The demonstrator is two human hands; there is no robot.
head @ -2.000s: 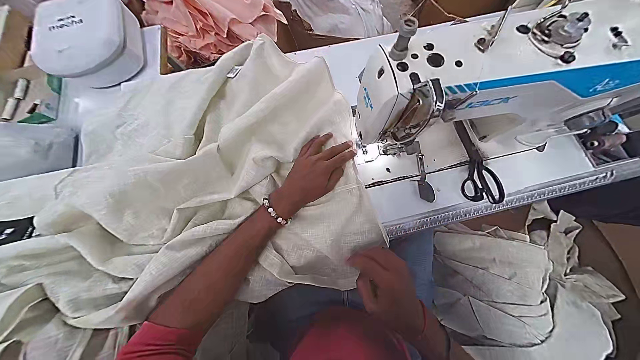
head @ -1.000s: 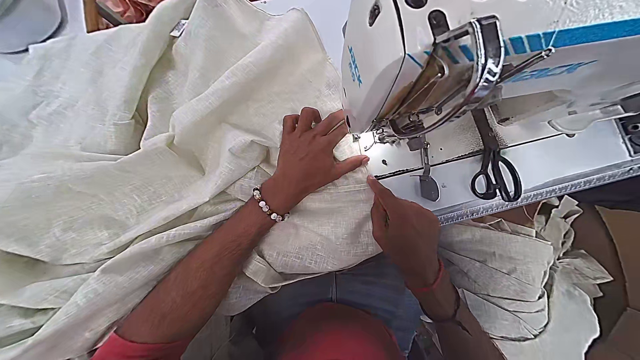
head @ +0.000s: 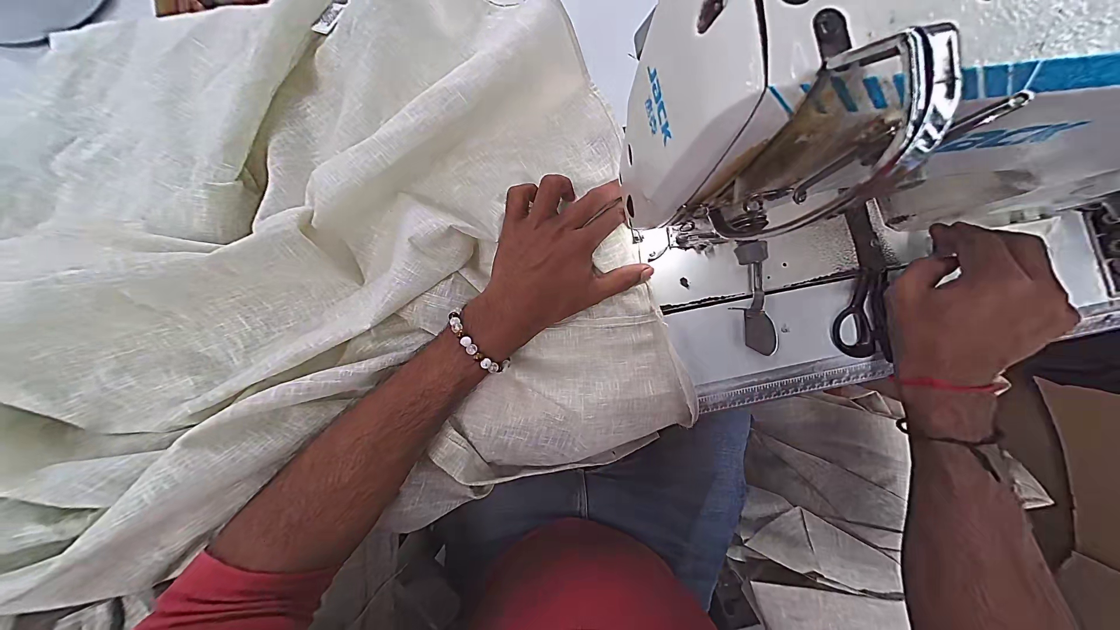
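Note:
My left hand [head: 560, 254] lies spread on a cream woven fabric [head: 350, 219], with its fingertips beside the needle area of a white sewing machine [head: 700, 105]. The fabric's edge runs by the lit presser foot [head: 652, 249]. My right hand [head: 971, 302] is at the black-handled scissors [head: 853, 328] lying on the machine bed. Its fingers are curled and partly cover the scissors; whether they grip them cannot be told.
A ruler strip [head: 796, 385] runs along the table's front edge. A metal lever [head: 759, 328] sits on the bed before the machine. Below the table at right are folded pale fabric pieces [head: 822, 490] and a cardboard box [head: 1085, 455].
My right hand has moved right, from the fabric's edge near the presser foot to the scissors. My left hand stays on the fabric. The view has come closer to the machine since two seconds ago.

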